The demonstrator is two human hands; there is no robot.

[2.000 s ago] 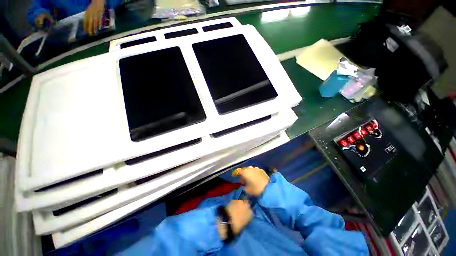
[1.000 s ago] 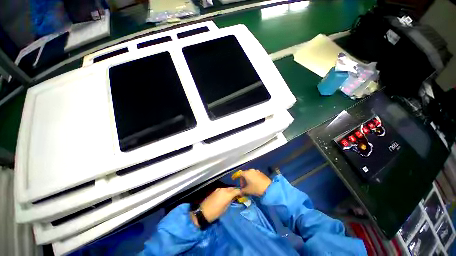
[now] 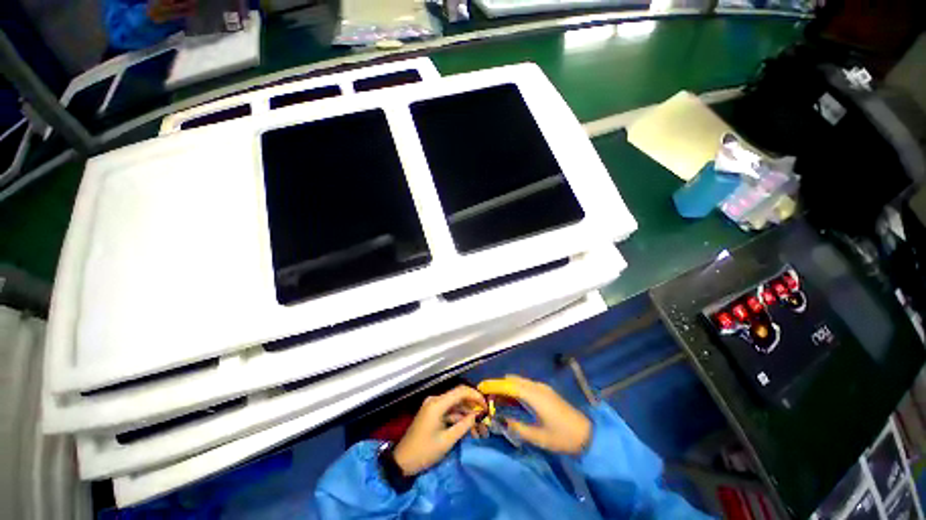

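Observation:
My left hand (image 3: 435, 431), with a dark band at the wrist, and my right hand (image 3: 548, 414) meet low in front of my blue smock. Yellow finger cots (image 3: 501, 387) show at the fingertips. Something small, yellow and dark, lies between the fingertips, too blurred to name. I cannot tell if either hand grips it. Beyond my hands, two tablets with glossy black screens, a left one (image 3: 340, 203) and a right one (image 3: 495, 168), lie in the top foam tray (image 3: 168, 244). Its left pocket holds no tablet.
More foam trays are stacked below. A light-blue container (image 3: 705, 191), pale yellow paper (image 3: 678, 132) and a crumpled plastic packet (image 3: 764, 193) sit right. A printed dark panel (image 3: 777, 335) lies on the dark bench. Across the line are a person's blue sleeve and hand.
My hands stay together but their fingers have shifted, with more yellow showing on the right hand. The view has moved slightly. Across the line, the person's hand has come back into view.

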